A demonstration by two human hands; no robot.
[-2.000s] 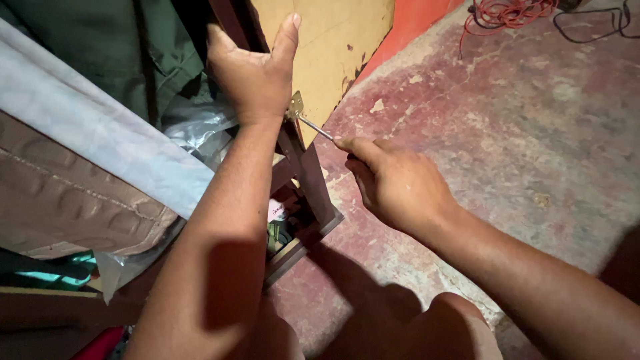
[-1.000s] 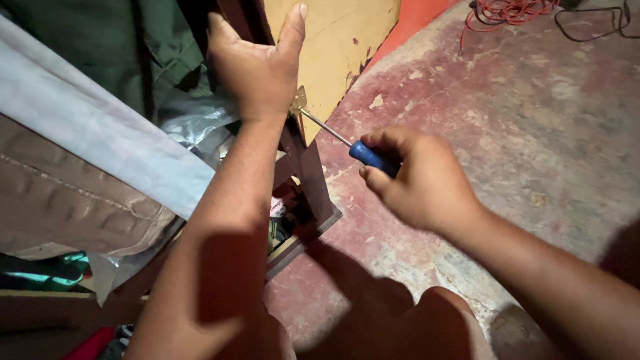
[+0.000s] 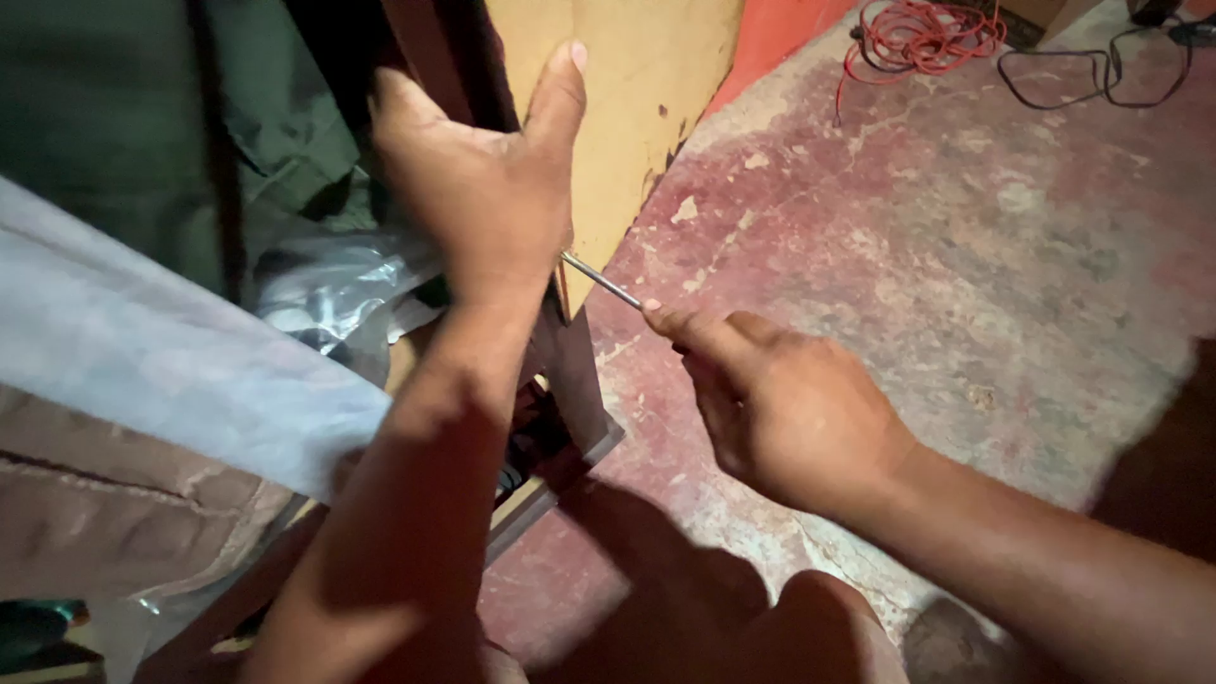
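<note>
My left hand (image 3: 484, 190) is wrapped around the dark wooden frame (image 3: 446, 57) of a cabinet, its thumb lying over the edge of a pale wooden door panel (image 3: 617, 95). In my right hand (image 3: 798, 408) is a screwdriver (image 3: 600, 280); its metal shaft shows, while the fingers cover the handle. The tip meets the edge of the door panel beside my left wrist. What the tip touches is hidden by the wrist. Below, the cabinet's dark base corner (image 3: 603, 437) rests near the worn red floor.
Green cloth (image 3: 285, 104), a clear plastic bag (image 3: 332, 285), a light blue cloth strip (image 3: 180, 332) and a brown quilted item (image 3: 114, 513) are at the left. A coiled red cable (image 3: 926, 38) and a black cable (image 3: 1054, 81) lie on the floor (image 3: 950, 247) at the upper right.
One second ago the blue screwdriver handle and a brass-coloured hinge showed; now my right fingers cover the handle and my left wrist hides the hinge. My left hand still grips the frame.
</note>
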